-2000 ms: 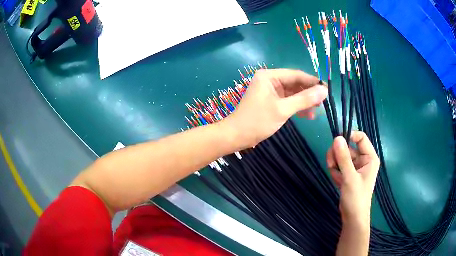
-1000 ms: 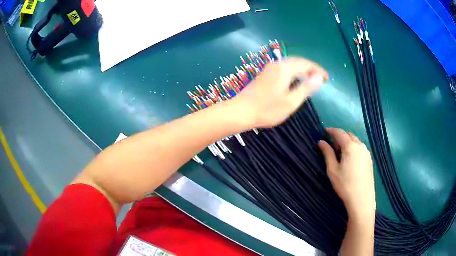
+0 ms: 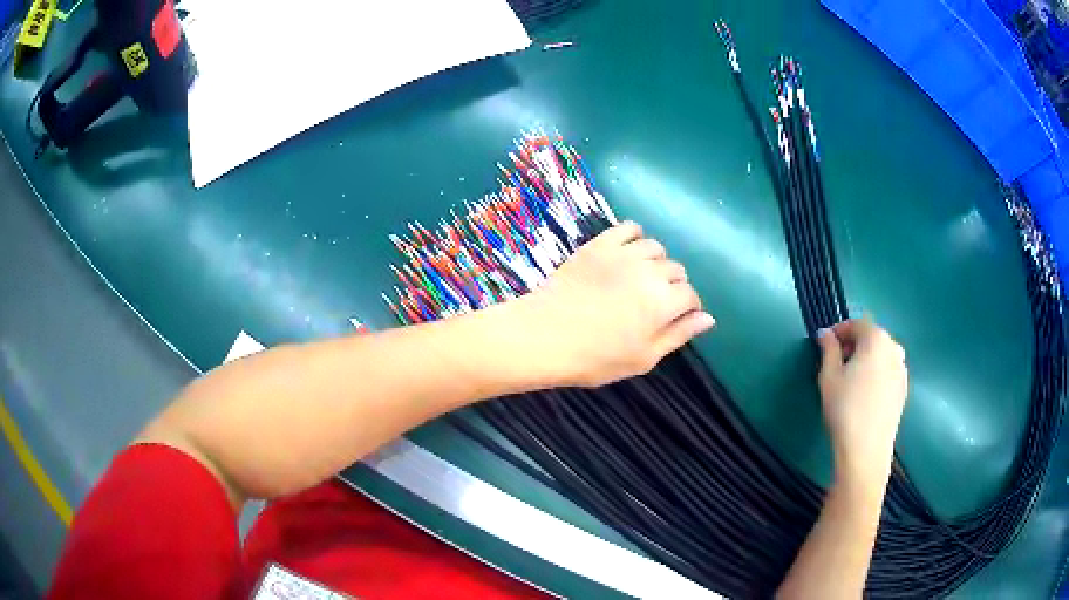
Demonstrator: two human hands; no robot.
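Note:
The main bundle of black multi-core cables [image 3: 656, 428] lies flat, with a dense fringe of red, blue, green and white core ends [image 3: 469, 252] at its upper left. My left hand [image 3: 627, 307] lies over the bundle just behind the fringe, its fingers curled round the bundle's right side; the fingertips are partly hidden. A smaller cable group [image 3: 809, 234] lies apart to the right, with short coloured ends and one cable reaching further out. My right hand [image 3: 862, 363] pinches this smaller group between thumb and fingers.
A white paper sheet [image 3: 340, 70] lies at the back, with a black heat gun [image 3: 123, 70] and yellow tag [image 3: 35, 26] to its left. A silver-white strip [image 3: 492, 498] runs along the near edge. Blue bins [image 3: 938, 82] stand at the right, near cables [image 3: 1043, 340] curving along that side.
My left hand has come down and back onto the bundle near its fringe. My right hand has moved off the main bundle to the right and taken hold of the smaller group. The view has shifted slightly.

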